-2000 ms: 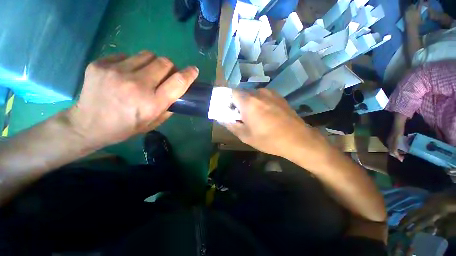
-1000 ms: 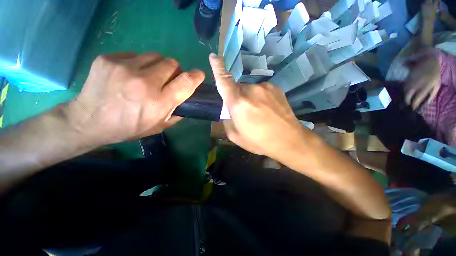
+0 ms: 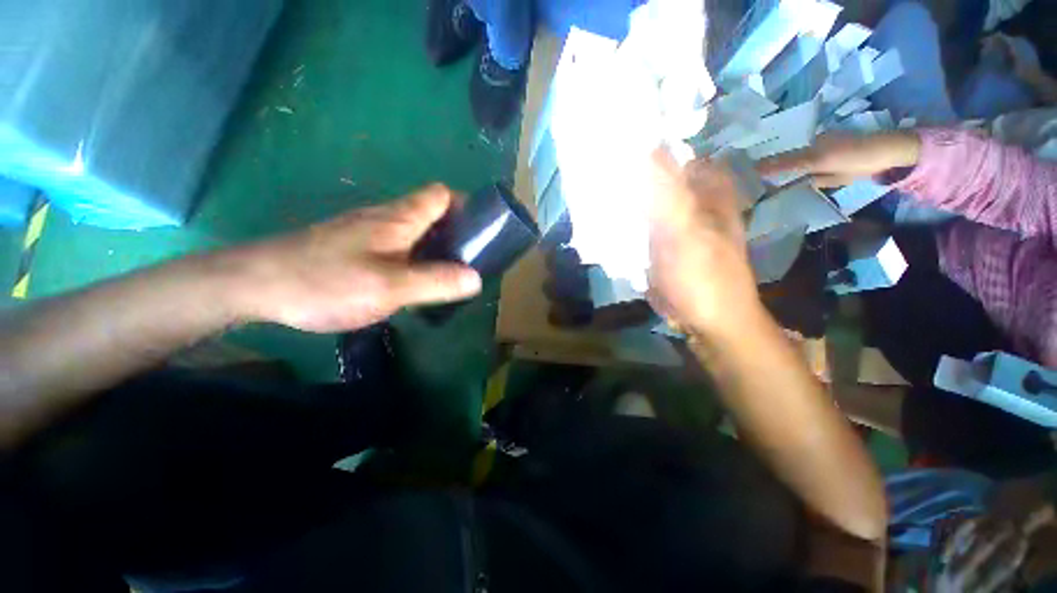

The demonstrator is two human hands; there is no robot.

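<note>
My left hand (image 3: 359,261) holds a glossy black cylinder (image 3: 489,238) above the green floor, tilted, with its round end towards the upper right. My right hand (image 3: 705,238) is at the right side of a large bright white carton (image 3: 614,151), gripping it over the pile. Glare washes out the carton's edges and hides my fingertips. Open white cartons (image 3: 800,58) with raised flaps stand behind it.
A brown cardboard edge (image 3: 519,304) borders the pile. Another person's hand (image 3: 840,156) reaches into the cartons from the right. A pale blue carton (image 3: 1006,388) lies at the far right. A blue wrapped stack (image 3: 128,104) is at upper left.
My right hand has left the cylinder and moved right to the white carton. My left hand has turned the cylinder, uncovering its end. The pink-sleeved arm now reaches into the pile.
</note>
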